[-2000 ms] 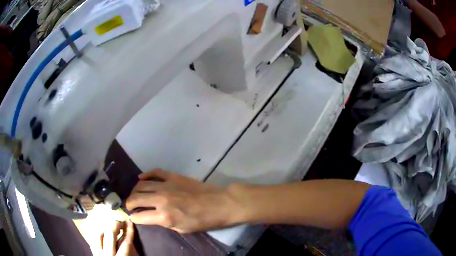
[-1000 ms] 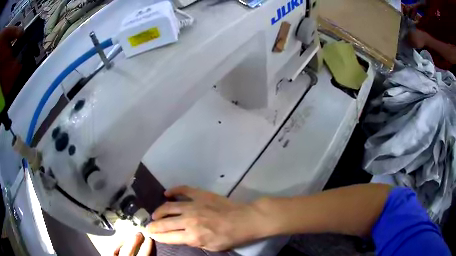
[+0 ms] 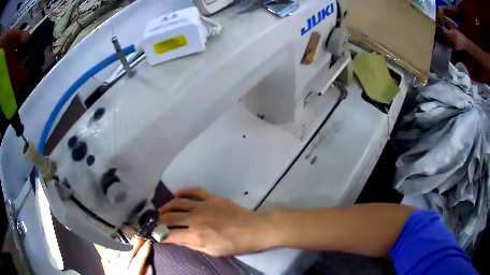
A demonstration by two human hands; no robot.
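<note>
A dark brown cloth panel point(image 3: 182, 263) lies on the bed of the white sewing machine point(image 3: 215, 86), under its head at the lower left. My right hand point(image 3: 209, 225) lies on the panel with its fingers spread beside the small round knob point(image 3: 160, 232) of the head. It grips nothing that I can see. My left hand point(image 3: 139, 259) is at the needle area, cut off by the bottom edge and washed out by lamp glare. Its fingertips are partly hidden by the head. Whether it pinches the cloth or a pale piece cannot be told.
A white box with a yellow label point(image 3: 174, 43) sits on the machine arm. A blue tube point(image 3: 70, 91) curves behind the head. A green handle with a dark shaft point(image 3: 7, 88) stands at left. Olive cloth point(image 3: 376, 78) lies by the handwheel point(image 3: 337, 42). A grey bundle point(image 3: 438, 134) and a person's hand point(image 3: 456, 40) are at right.
The view has shifted, so the machine sits further right. My right hand has moved slightly up along the head. Less dark cloth shows beyond its fingers. My left fingertips are closer under the head.
</note>
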